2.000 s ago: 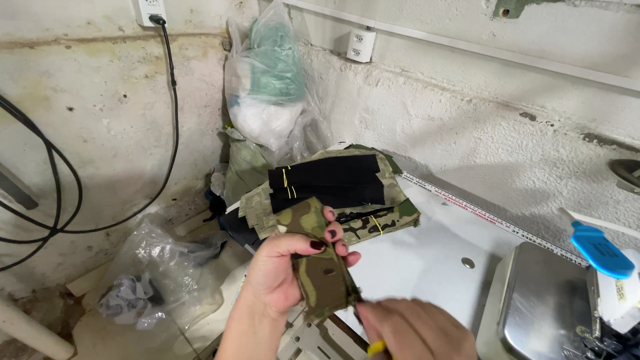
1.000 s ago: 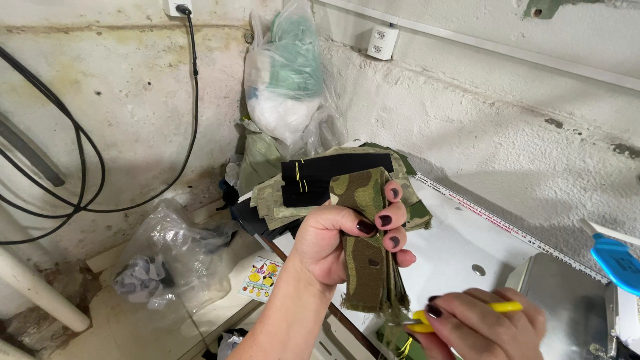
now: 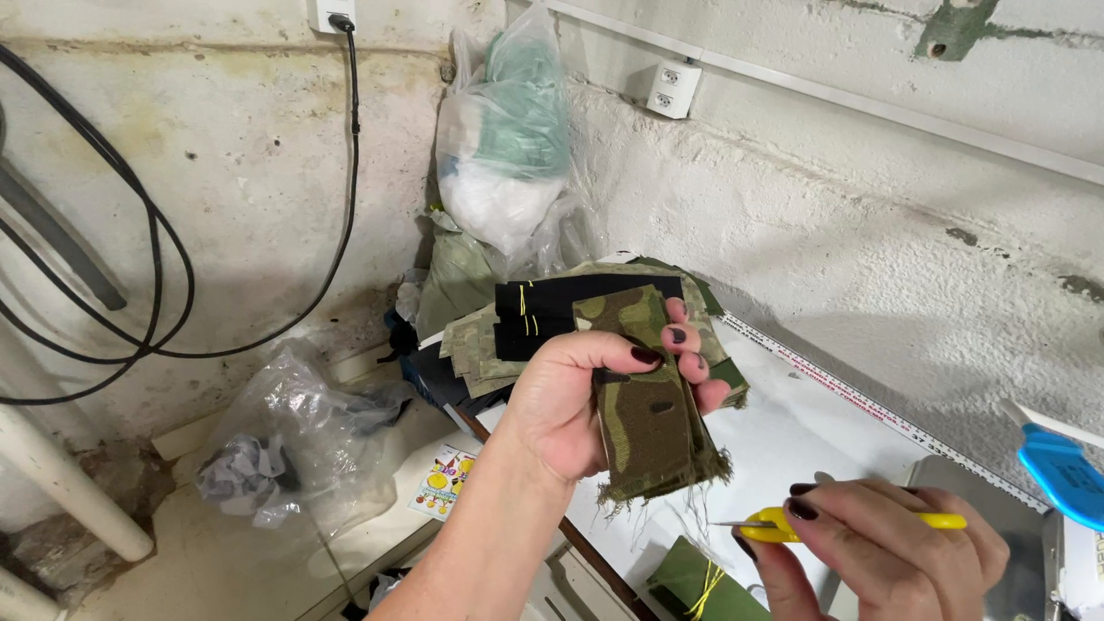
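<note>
My left hand (image 3: 573, 405) grips a stack of camouflage fabric pieces (image 3: 647, 423), whose lower edge is frayed with loose threads. To the right, my right hand (image 3: 880, 543) holds a small yellow-handled tool (image 3: 776, 524) with thin metal tips, probably thread snips. Its tips point left, just below and apart from the frayed edge, near some hanging threads. Behind the held stack lie black fabric pieces (image 3: 552, 302) with yellow thread, on top of more camouflage fabric (image 3: 474, 358). Green fabric (image 3: 703, 586) tied with yellow thread lies at the bottom.
A printed measuring strip (image 3: 862, 397) runs along the back of the white table (image 3: 776, 431). At right are a metal-topped device (image 3: 966, 483) and a blue-handled object (image 3: 1065, 474). Plastic bags (image 3: 509, 147) stand in the corner; another bag (image 3: 336, 440) lies at lower left. A black cable (image 3: 354, 190) hangs on the wall.
The yellow tool was at the fabric's lower edge a second ago; now it is apart from it, to the right. My left hand still holds the stack.
</note>
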